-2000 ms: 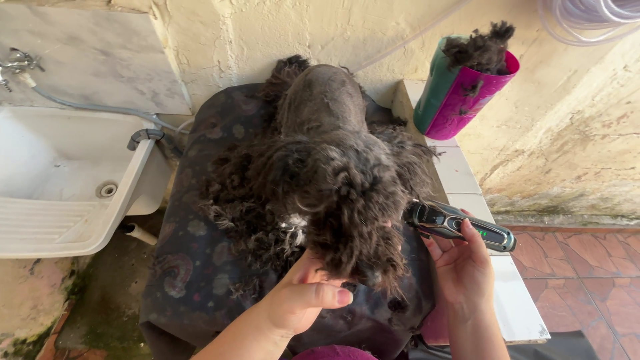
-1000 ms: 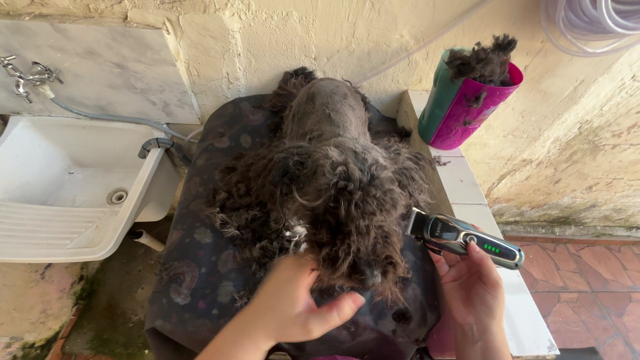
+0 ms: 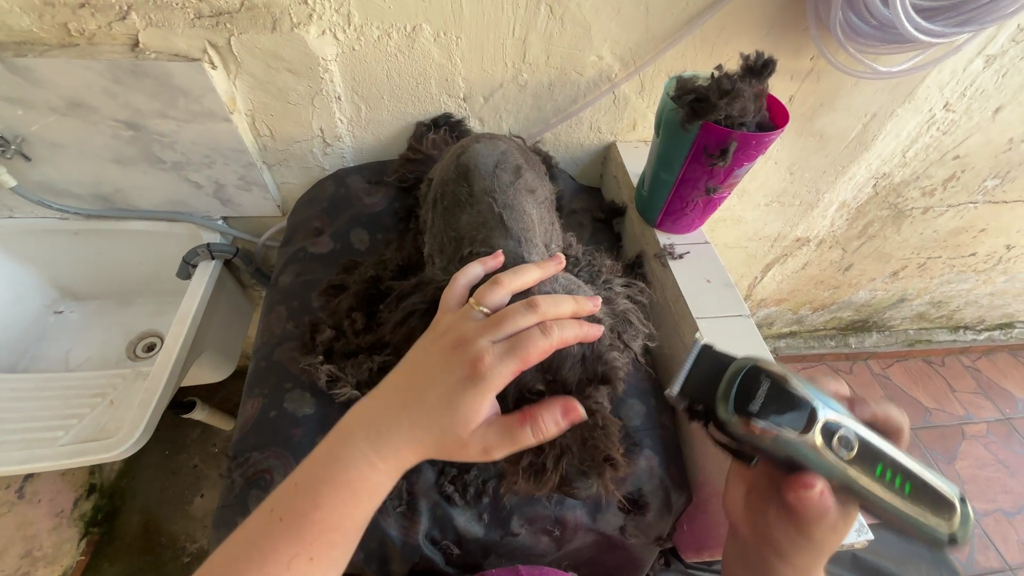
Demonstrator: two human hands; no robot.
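Observation:
A dark curly-haired dog [image 3: 492, 200] is on a dark patterned cloth, its back clipped short and long hair left around its head and sides. My left hand [image 3: 480, 368], with a ring on one finger, lies spread on top of the dog's head and neck, palm down. To the right of the dog, my right hand [image 3: 800, 496] holds a cordless hair clipper [image 3: 832, 440] with green lights, its blade pointing up and left, apart from the coat. Part of the dog's head is hidden under my left hand.
A green and magenta container [image 3: 688, 176] filled with cut hair stands on a white tiled ledge [image 3: 708, 280]. Loose hair lies on the dark cloth [image 3: 288, 384]. At left is a white sink [image 3: 192, 320] with a grey pipe. A coiled clear hose [image 3: 904, 32] hangs at upper right.
My left hand has moved from below the dog's muzzle up onto its head and neck. The clipper in my right hand has come away from the dog's hair.

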